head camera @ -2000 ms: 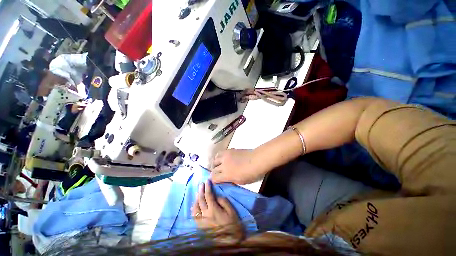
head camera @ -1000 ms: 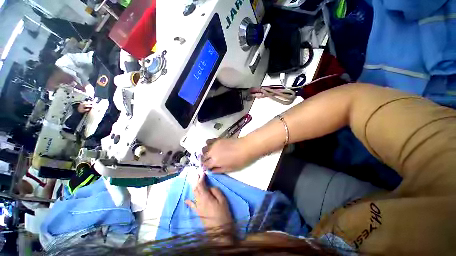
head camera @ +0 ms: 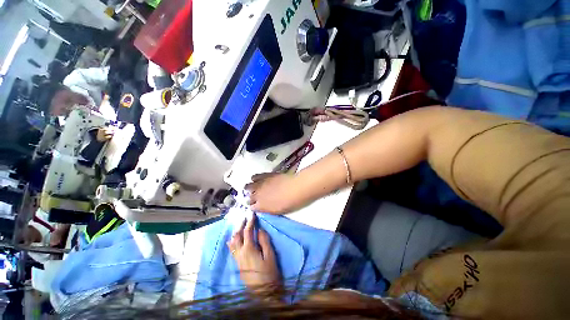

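A light-blue garment piece [head camera: 294,240] lies on the white table under the needle end of the white sewing machine [head camera: 181,144]. My left hand [head camera: 257,259] rests flat on the cloth with its fingers a little apart, fingertips close to the presser foot [head camera: 232,199]. My right hand [head camera: 275,194] is bent at the cloth's edge, just beside the presser foot. Its fingertips are small and overlit, so a grip cannot be made out. The needle itself is not clear. Dark hair blurs the bottom edge over the cloth and my left wrist.
Dark-red snips [head camera: 299,156], a black flat rectangle [head camera: 274,132] and a pinkish cord bundle [head camera: 340,117] lie beside the machine head. A blue cloth heap [head camera: 106,265] is beyond the needle. A blue garment pile [head camera: 494,69] is at upper right. A red bin [head camera: 165,37] stands behind the machine.
My right hand has moved left and slightly up, closer to the presser foot. My left hand has shifted slightly on the cloth. More of the cloth's right part shows below my right hand.
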